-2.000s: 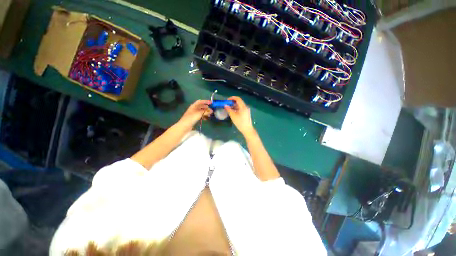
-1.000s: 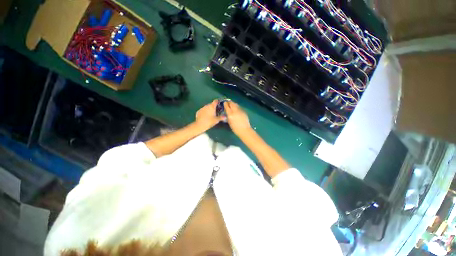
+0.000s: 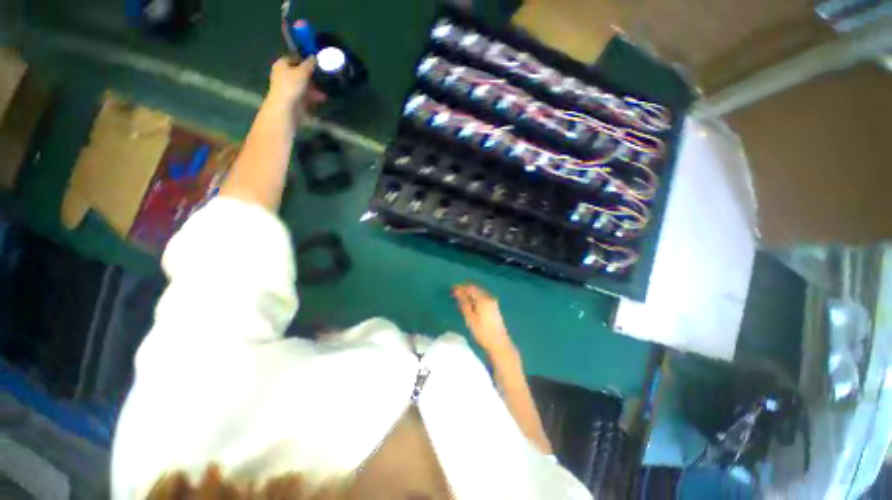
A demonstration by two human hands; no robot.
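My left hand (image 3: pixel 293 83) is stretched out to the far part of the bench. It grips the edge of a black housing (image 3: pixel 351 70) with a white round centre; a blue battery cell (image 3: pixel 304 37) shows just above my fingers. Blur hides the exact grip. My right hand (image 3: pixel 476 305) is over the green bench near my lap, fingers loosely apart, with nothing seen in it. Two empty black housings (image 3: pixel 326 163) lie below my left hand, one above the other.
A large black compartment tray (image 3: pixel 509 244) with wired parts fills the middle right. A battery carton (image 3: pixel 110 166) stands at the left, partly behind my left arm. A white sheet (image 3: pixel 699 244) lies right of the tray. Another dark item (image 3: pixel 161 14) is at the top left.
My hands have parted. My left hand has moved up and left to the far bench with the housing. My right hand has stayed near my lap, slightly lower in view. The view has shifted.
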